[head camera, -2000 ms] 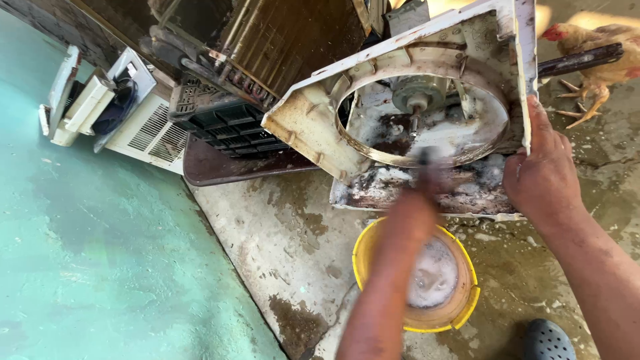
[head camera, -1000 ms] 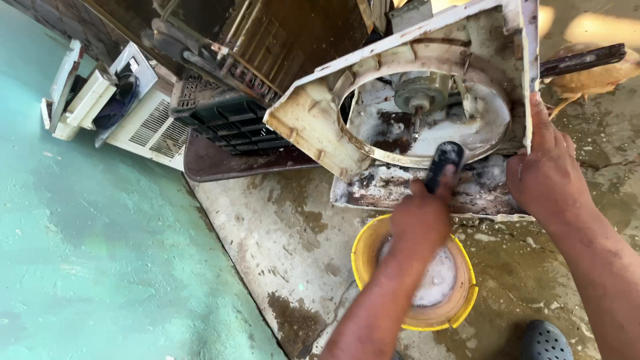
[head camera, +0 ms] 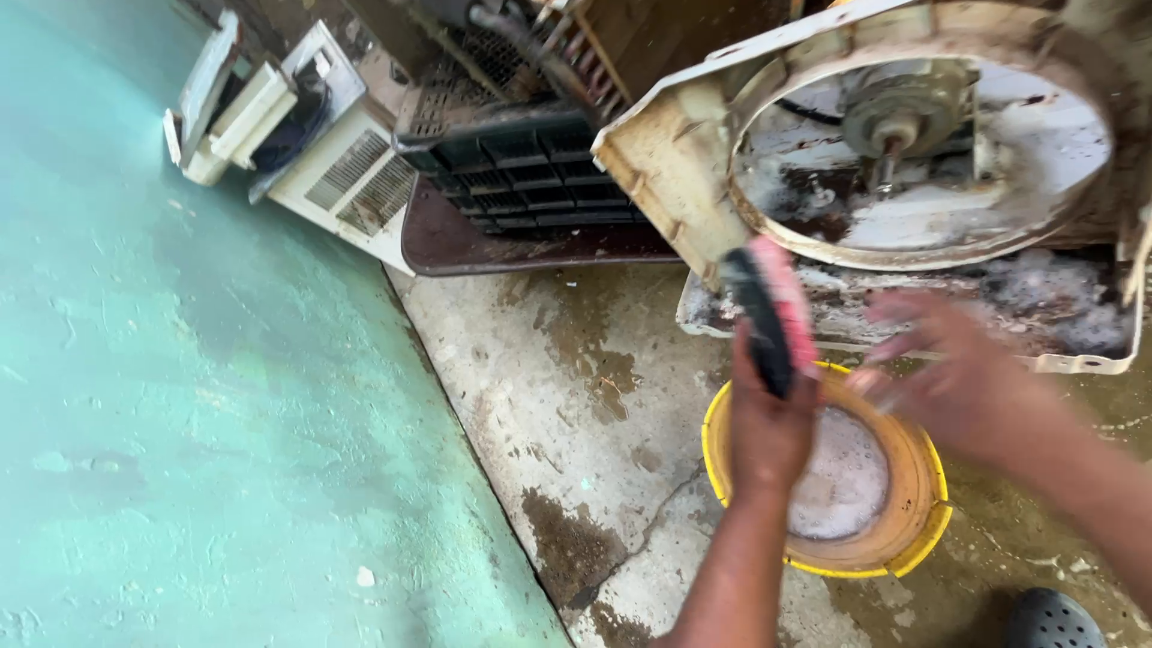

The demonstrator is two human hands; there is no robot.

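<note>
My left hand (head camera: 776, 423) grips a scrubbing brush (head camera: 765, 319) with a black back and pink bristles, held upright over the left rim of a yellow bucket (head camera: 717, 450). Foamy water (head camera: 841, 486) lies in the bucket. My right hand (head camera: 954, 382), blurred, is over the bucket's upper right side, its fingers spread with nothing in them. Beyond both hands stands a dirty white fan housing (head camera: 670, 171) of an air conditioner, with a round opening. Through it a motor (head camera: 904, 108) with a bare shaft shows. Suds (head camera: 1048, 292) lie on the grimy base pan.
A black plastic crate (head camera: 540, 171) sits on a dark brown surface (head camera: 540, 252) left of the housing. Farther left, a white vented panel (head camera: 346, 180) and other parts lean by the turquoise wall (head camera: 225, 405). A grey clog (head camera: 1053, 621) is on the wet concrete floor (head camera: 576, 360).
My left hand has moved the brush away from the housing's round opening to above the bucket. My right hand has let go of the housing's right edge. The view has shifted closer.
</note>
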